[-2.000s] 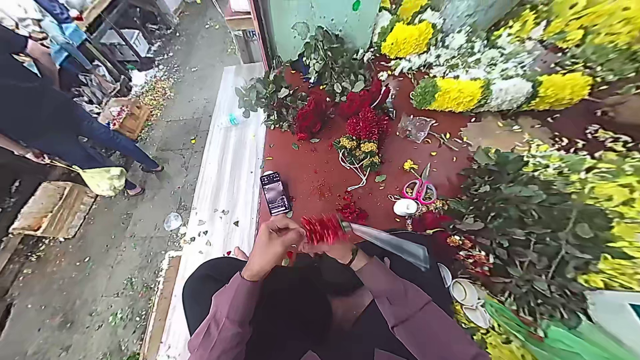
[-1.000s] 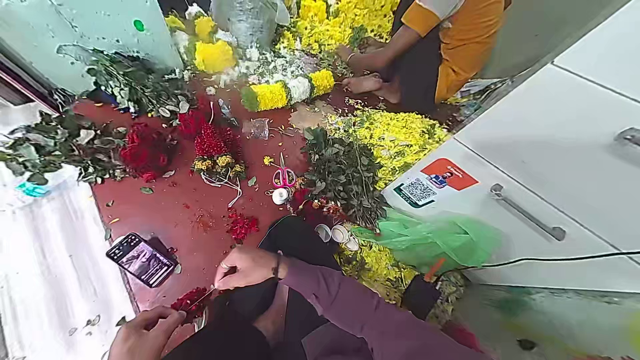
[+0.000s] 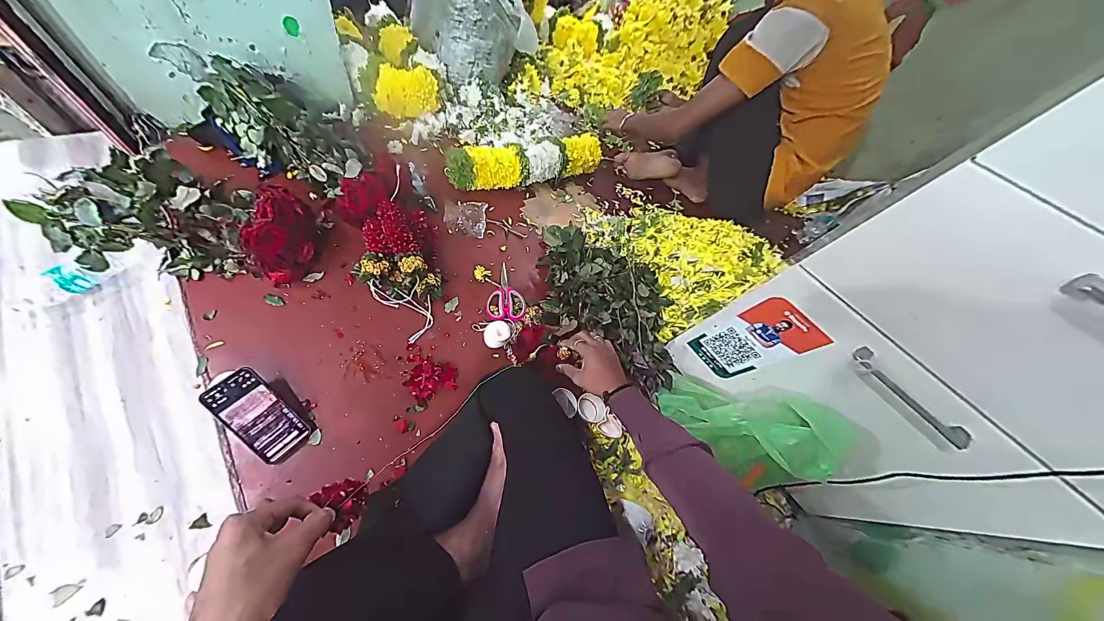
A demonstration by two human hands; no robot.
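Observation:
Low at the left, my left hand (image 3: 263,548) pinches a thin thread beside a small string of red petals (image 3: 342,500). The thread runs over my knee toward a white thread spool (image 3: 497,334). My right hand (image 3: 593,364) reaches past the knee, its fingertips at small yellow-orange flowers and red petals beside the spool; whether they grip anything cannot be told. Pink-handled scissors (image 3: 505,302) lie just beyond the spool. Loose red petals (image 3: 429,378) are on the red floor, and a bundle of red and yellow flowers with white strings (image 3: 392,250) lies farther back.
A phone (image 3: 257,416) lies at the left. Red roses (image 3: 280,233), leafy stems (image 3: 604,285), a yellow and white garland (image 3: 524,164) and yellow petals (image 3: 716,263) surround the workspace. A person in orange (image 3: 819,95) sits behind. Green plastic (image 3: 750,427) lies by white drawers (image 3: 966,285).
My right hand has moved away from my left, out to the flowers near the spool. Two seconds ago both hands were together at a string of red petals. The view has swung right.

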